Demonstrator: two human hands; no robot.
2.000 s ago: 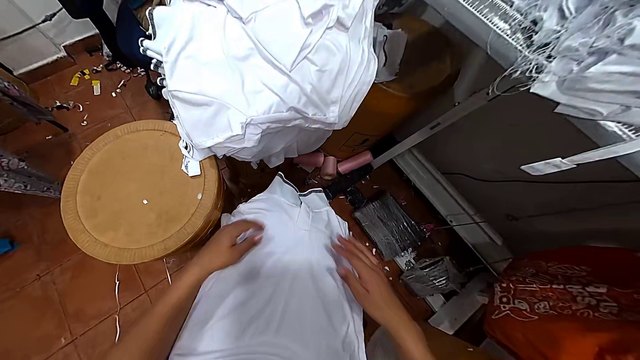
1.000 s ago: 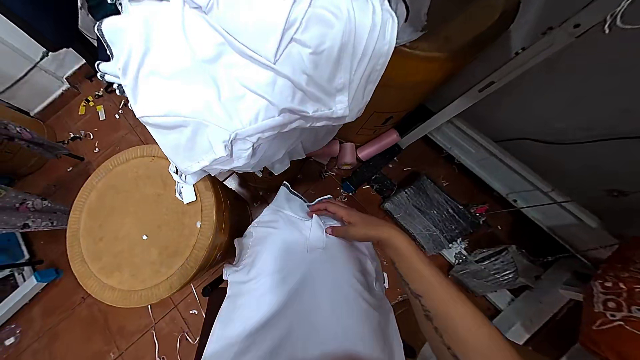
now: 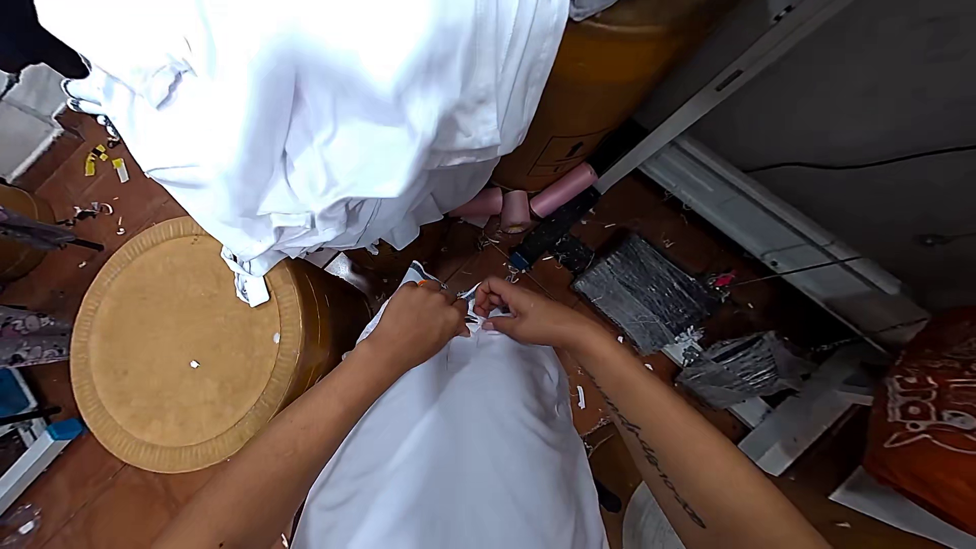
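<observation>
A white garment with a dark-edged collar, apparently a polo shirt (image 3: 457, 442), lies over my lap. My left hand (image 3: 423, 320) is closed at its neck opening; an orange bit shows at the fingers, and a small dark-tipped tool (image 3: 472, 320), mostly hidden, juts toward my other hand. Touching the cloth just right of that tip, my right hand (image 3: 518, 311) pinches the garment near the collar between thumb and fingers. Beyond both hands is a large pile of white garments (image 3: 320, 114), with a white tag (image 3: 250, 288) hanging from its lower edge.
At left stands a round brown drum (image 3: 175, 358). Pink thread cones (image 3: 564, 189) lie beyond my hands, near a black pedal (image 3: 644, 290) and a metal frame (image 3: 778, 236). An orange bag (image 3: 926, 427) is at far right. Scraps litter the tiled floor (image 3: 114, 496).
Two seconds ago both hands lay spread on the garment; one second ago only the right was in view, at the collar. Now both hands meet at the neck opening.
</observation>
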